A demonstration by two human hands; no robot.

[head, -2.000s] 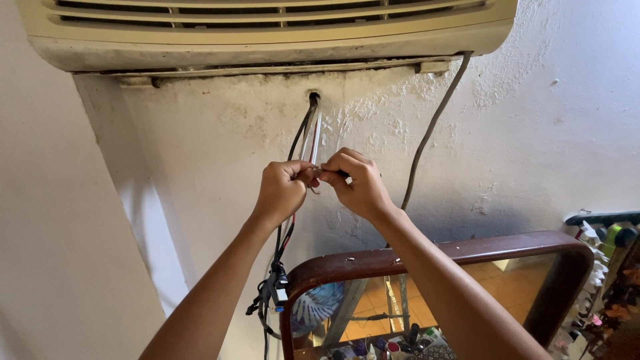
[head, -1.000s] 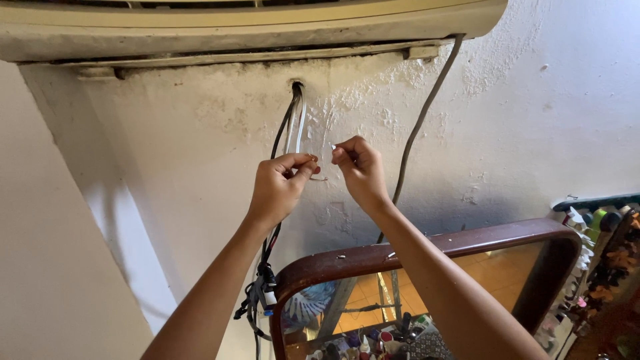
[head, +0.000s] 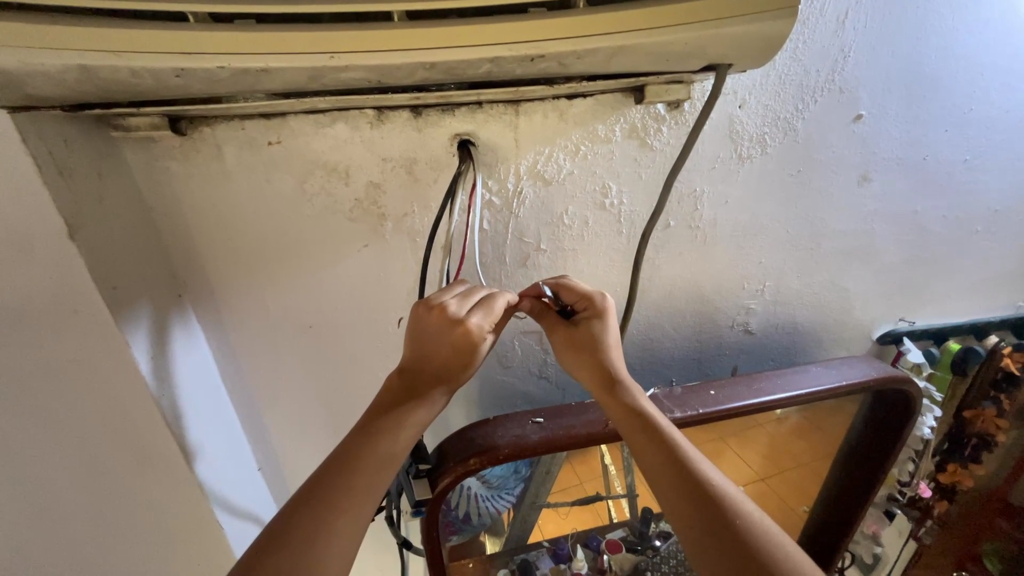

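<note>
Black, red and white electrical wires [head: 463, 232] come out of a hole [head: 466, 146] in the wall and run down behind my left hand [head: 458, 336]. That hand's fingers are pinched around the wires near their ends; the exact grip is hidden by the fingers. My right hand [head: 578, 326] meets it fingertip to fingertip, with a small dark tool with a shiny metal blade or tip [head: 558, 302] held between thumb and fingers. A short wire end [head: 520, 315] shows just under the touching fingertips.
Above is a wall-mounted air conditioner [head: 416, 52], with a grey cable [head: 668, 192] hanging from its right side. A wood-framed mirror [head: 768, 382] stands below my forearms. Bundled black cables [head: 410, 488] hang at its left edge. Hair accessories [head: 980, 416] hang at right.
My hands were apart one second ago and now touch at the fingertips. The red and white wires now spread apart below the hole. The view has moved closer to the wall.
</note>
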